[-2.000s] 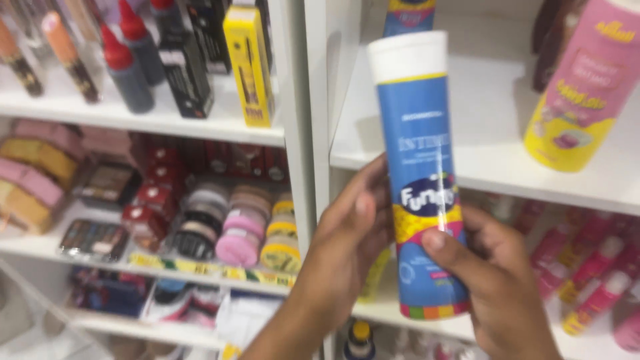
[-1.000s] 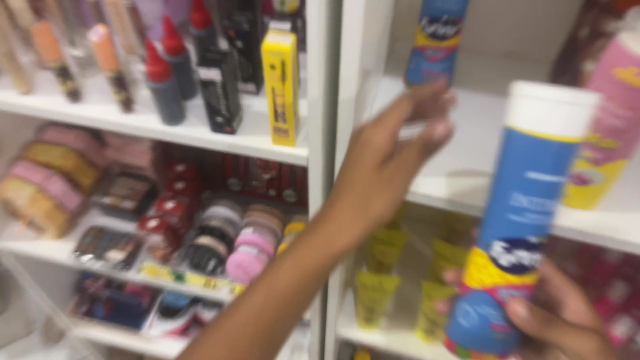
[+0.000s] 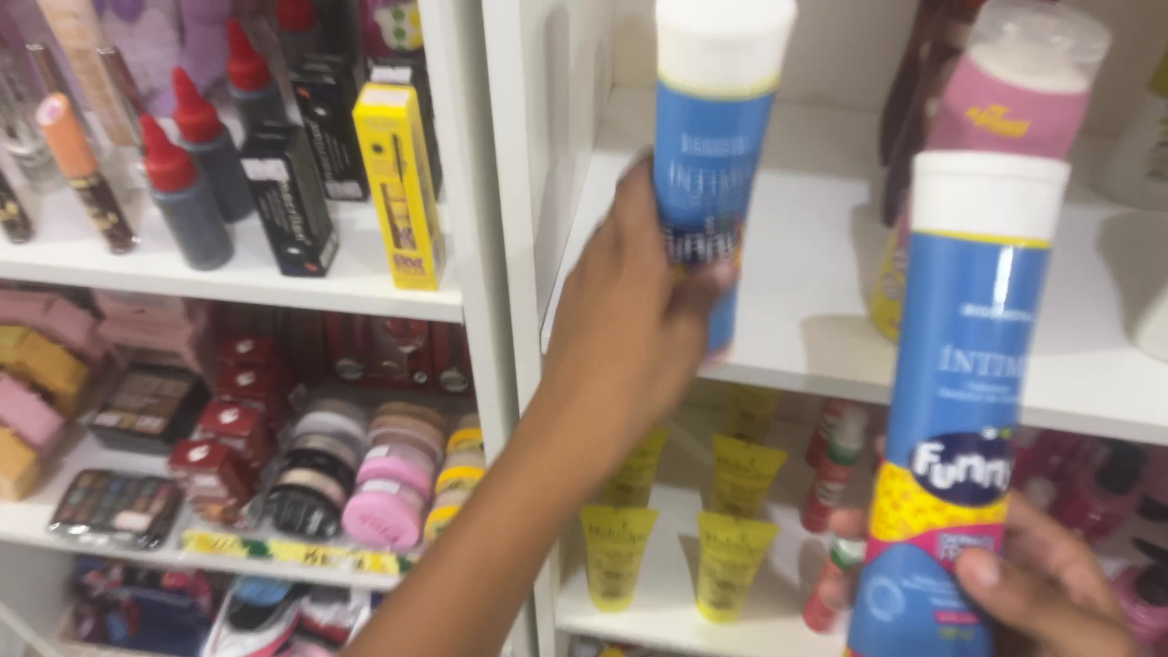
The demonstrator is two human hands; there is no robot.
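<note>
My left hand (image 3: 639, 301) grips the lower part of a blue bottle with a white cap (image 3: 716, 155), held upright over the upper right shelf. The bottle is slightly blurred. In my right hand (image 3: 1031, 575) is a similar blue bottle (image 3: 972, 301), with a white cap, a yellow band and printed writing, tilted a little and nearer the camera. Behind it, partly hidden, a pink and yellow bottle with a clear cap (image 3: 1017, 105) stands on that shelf.
A white shelf divider (image 3: 511, 228) parts the two units. Left are red-capped bottles (image 3: 187, 182), a yellow box (image 3: 401, 182), compacts (image 3: 388, 497) and an eyeshadow palette (image 3: 117, 506). Several yellow tubes (image 3: 735, 561) stand on the lower right shelf, beside small red bottles (image 3: 826, 584).
Both hands were on one blue bottle at first. My left hand then reached to the second one, standing on the shelf, and now holds it. The first bottle has moved right in my right hand.
</note>
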